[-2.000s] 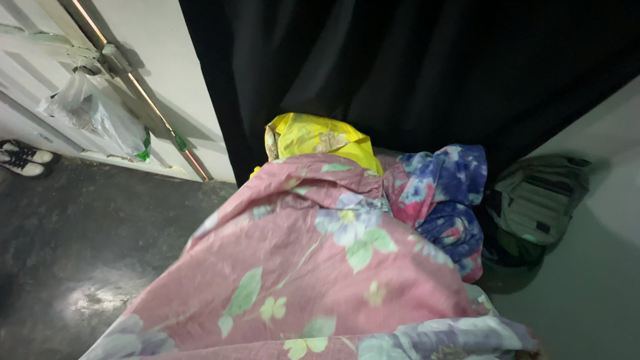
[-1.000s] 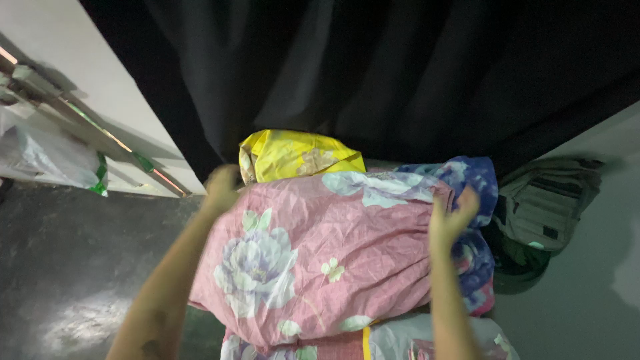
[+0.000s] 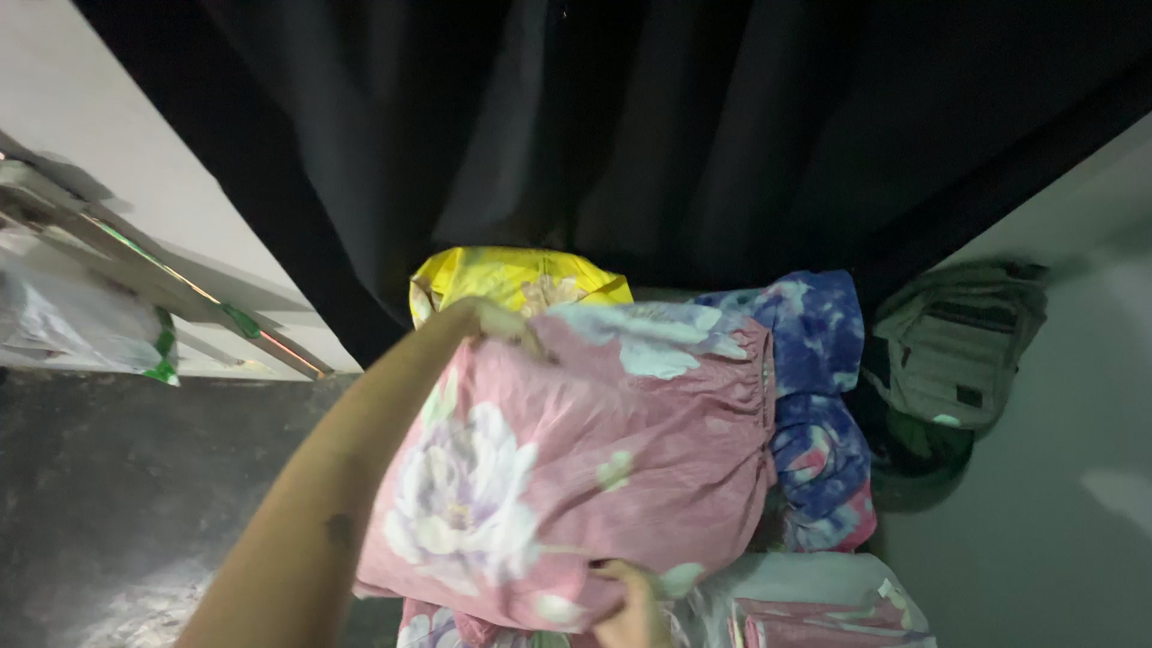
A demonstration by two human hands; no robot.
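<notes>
A pink floral cloth [image 3: 585,432] with a gathered, elastic-looking right edge lies folded in a bundle at the middle of the view. My left hand [image 3: 506,328] rests on its upper left part, fingers bent over the cloth; whether they grip is unclear. My right hand [image 3: 630,603] is at its lower edge, with fingers against the fabric. Behind the bundle is a yellow floral cloth [image 3: 540,274]. A blue, white and pink tie-dye-like cloth [image 3: 819,360] lies along its right side. Below right, a clear plastic package [image 3: 810,576] holds pink fabric.
A black curtain [image 3: 576,135] hangs behind the pile. A grey-green backpack [image 3: 963,351] is against the right wall. Plastic bags [image 3: 81,306] hang at the left, above the dark floor [image 3: 117,468].
The pink cloth was spread wide two seconds ago and is now a compact bundle. My left hand has moved from its left edge onto its top; my right hand has moved from the right side to the lower edge.
</notes>
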